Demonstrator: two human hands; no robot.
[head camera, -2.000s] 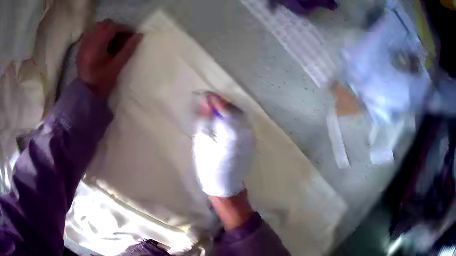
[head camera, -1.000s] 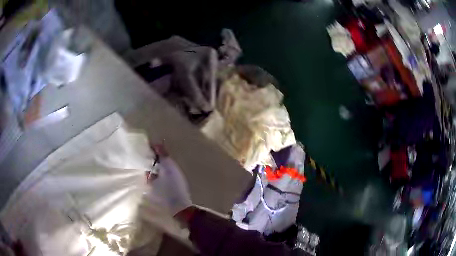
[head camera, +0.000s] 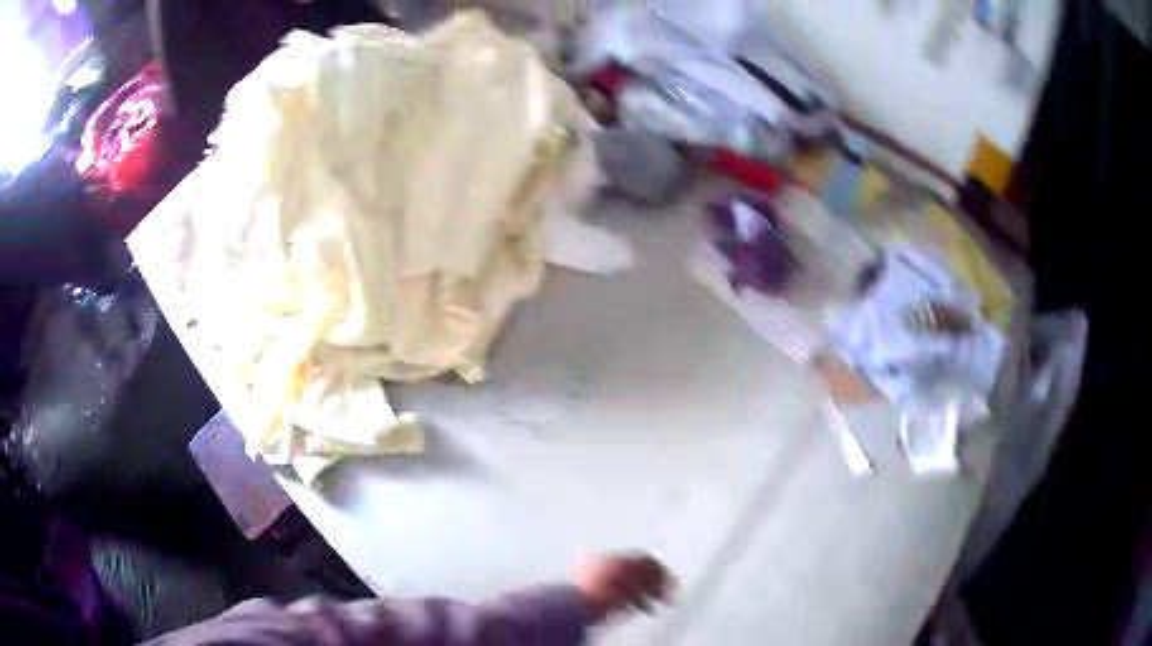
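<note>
My left hand (head camera: 625, 583) is bare and blurred, at the bottom middle over the grey table (head camera: 556, 473); its purple sleeve comes in from the lower left. No cloth shows in it, but its fingers are too blurred to read. My right hand is out of the picture. A crumpled pile of cream garment pieces (head camera: 392, 202) lies on the table's left side, beyond my left hand and not touching it.
At the right lie a white strip (head camera: 848, 437), a brown card piece (head camera: 844, 379), a printed sheet (head camera: 771, 318), pale blue-white scraps (head camera: 912, 334) and a purple cloth scrap (head camera: 753, 252). Mixed cloth lies at the far side. Dark plastic is left of the table.
The view has swung from the floor side back over the table to the cream pile. The cream panel is no longer in front of me, and my gloved right hand has left the picture.
</note>
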